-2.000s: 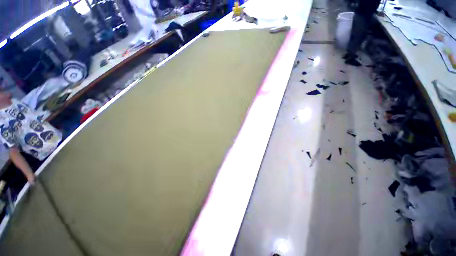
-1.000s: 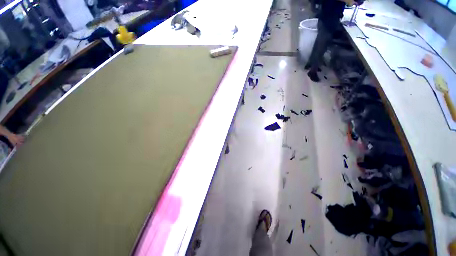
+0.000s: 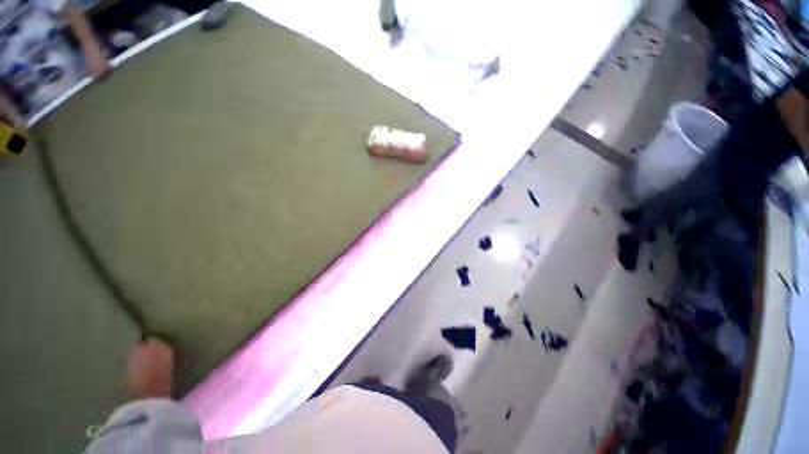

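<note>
Olive-green fabric (image 3: 231, 177) covers the table. My left hand (image 3: 151, 365), below a grey sleeve at the lower left, is closed at the near end of a dark line (image 3: 80, 235), which looks like the edge of a top ply. The line runs across the cloth to the far side, near another person's hand (image 3: 11, 113). My fingers are blurred. A tan block-shaped cloth weight (image 3: 396, 144) lies near the cloth's near end corner; a grey weight (image 3: 215, 15) sits at the far corner. My right hand is not in view.
Pink underlay (image 3: 310, 328) shows along the near edge of the white table (image 3: 523, 133). A yellow item (image 3: 12, 140) is at the left edge. Across the aisle are a white bucket (image 3: 681, 151), a person's dark-clothed leg, and scraps on the floor.
The view has moved closer to the cloth's end. My left hand and the dark line have come into fuller view, and the weights sit closer. The other person's hands show at the upper left.
</note>
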